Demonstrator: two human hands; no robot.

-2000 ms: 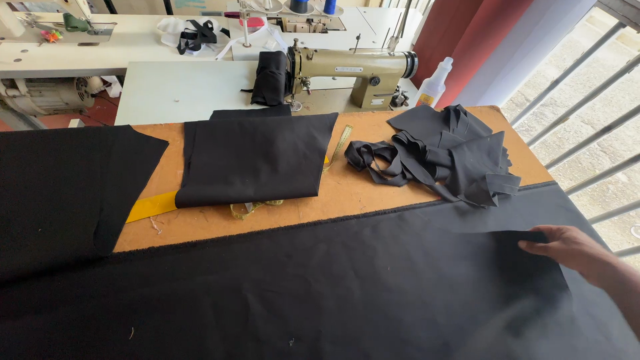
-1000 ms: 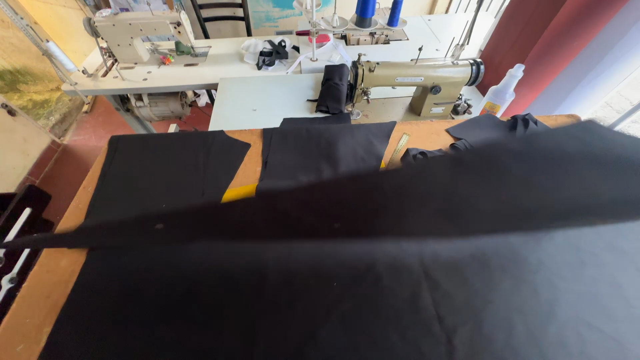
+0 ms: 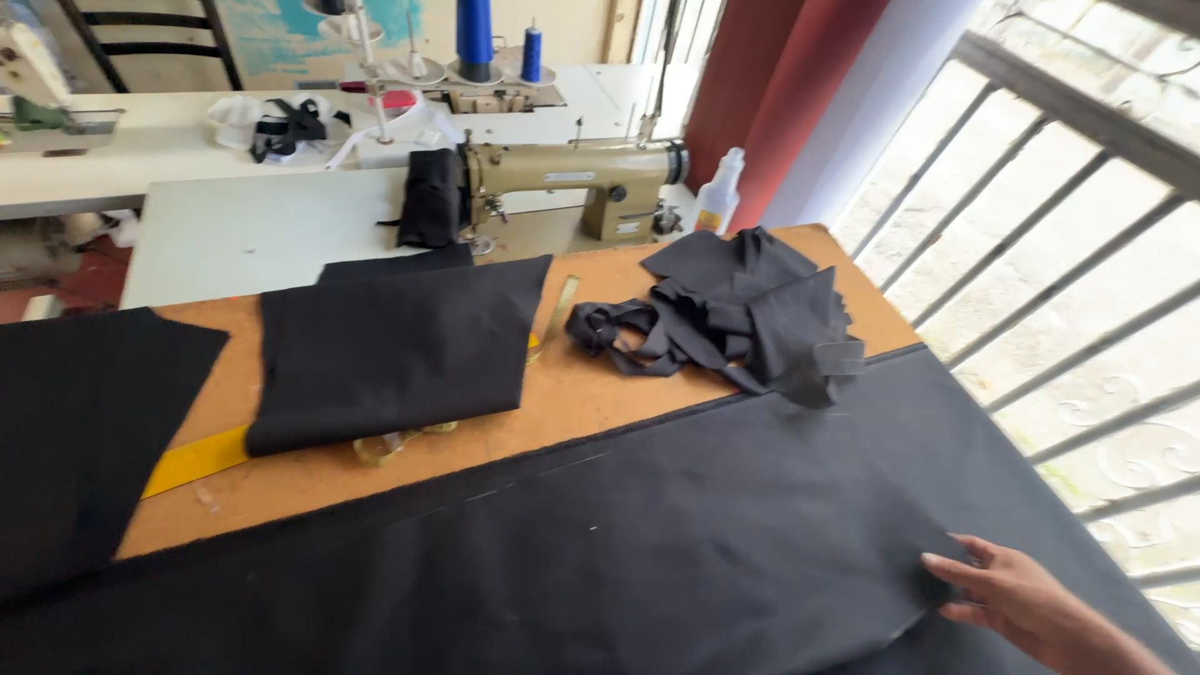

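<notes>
My right hand (image 3: 998, 586) pinches the edge of a large black fabric piece (image 3: 656, 525) at the lower right, thumb above the cloth. That piece lies over more black fabric (image 3: 975, 431) that reaches the table's right edge. Faint pale marks run along its upper part. Behind it are a folded black fabric panel (image 3: 394, 356), another black panel (image 3: 75, 412) at the left, and a heap of black fabric scraps (image 3: 778, 319). A yellow strip (image 3: 197, 459) and a measuring tape (image 3: 375, 450) show partly under the folded panel. My left hand is out of view.
Beyond the brown tabletop (image 3: 581, 412) stands a beige sewing machine (image 3: 562, 173), with a black cloth bundle (image 3: 431, 197) at its left and a plastic bottle (image 3: 720, 192) at its right. Blue thread cones (image 3: 474, 37) stand farther back. A metal railing (image 3: 1059, 225) runs along the right side.
One second ago a black sheet was raised across the view; now it lies low on the table and the scrap heap shows fully. My right hand is back in view, holding the fabric's edge.
</notes>
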